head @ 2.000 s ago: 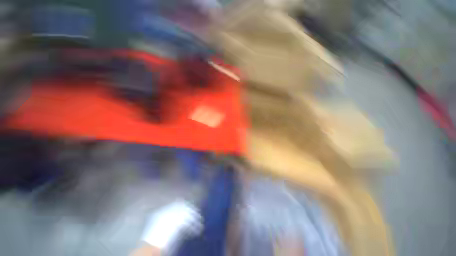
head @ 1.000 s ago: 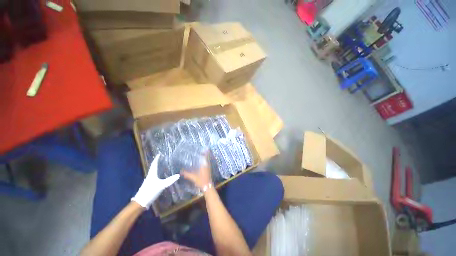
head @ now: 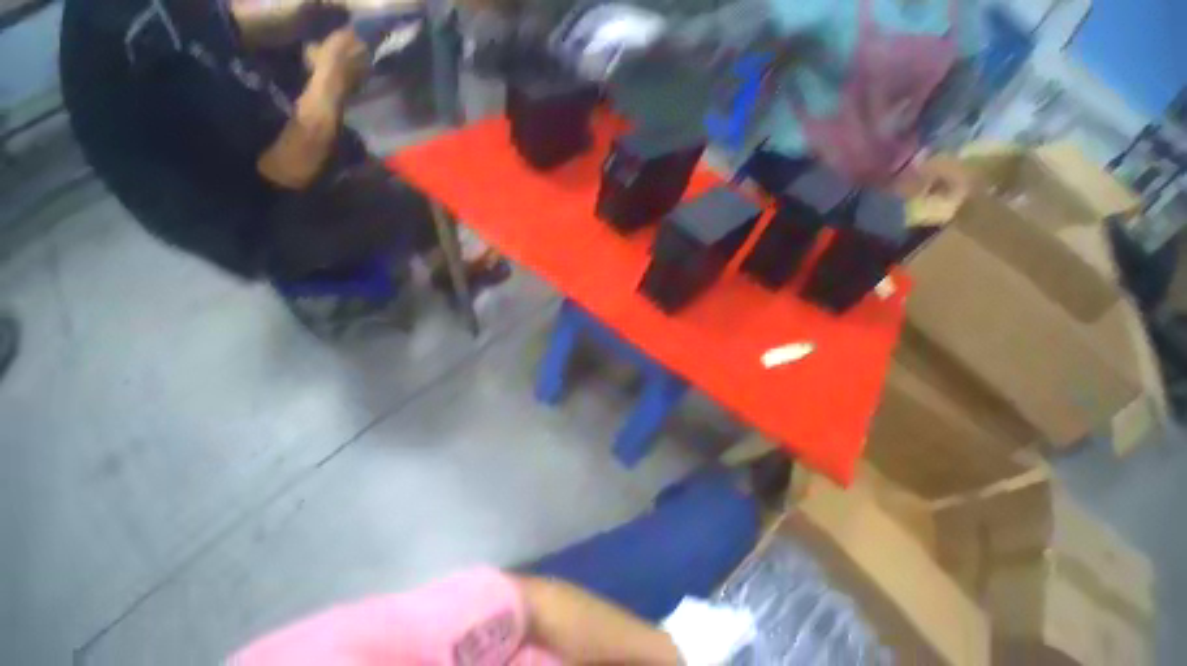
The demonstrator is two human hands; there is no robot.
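My left hand (head: pixel 709 634) in a white glove is at the bottom edge, blurred and partly cut off, over the near side of the packing carton (head: pixel 885 553). Its fingers are not clear. My right hand is not in view. Bagged parts (head: pixel 804 605) with a shiny, clear wrap lie in the carton, cut off by the lower edge. Black plastic housings (head: pixel 703 245) stand in several block-like stacks on the red table (head: pixel 625 293). A small pale strip, perhaps a utility knife (head: pixel 788 354), lies alone near the table's front edge.
A seated person in black (head: pixel 195 143) is at the upper left. Another person with a pink apron (head: pixel 885 104) stands behind the table. Open brown cartons (head: pixel 1022 319) are at the right. Blue table legs (head: pixel 644 410) stand on the grey floor.
The view has swung left from the carton to the table and the people. My right hand has left the picture. My left gloved hand now shows at the bottom edge.
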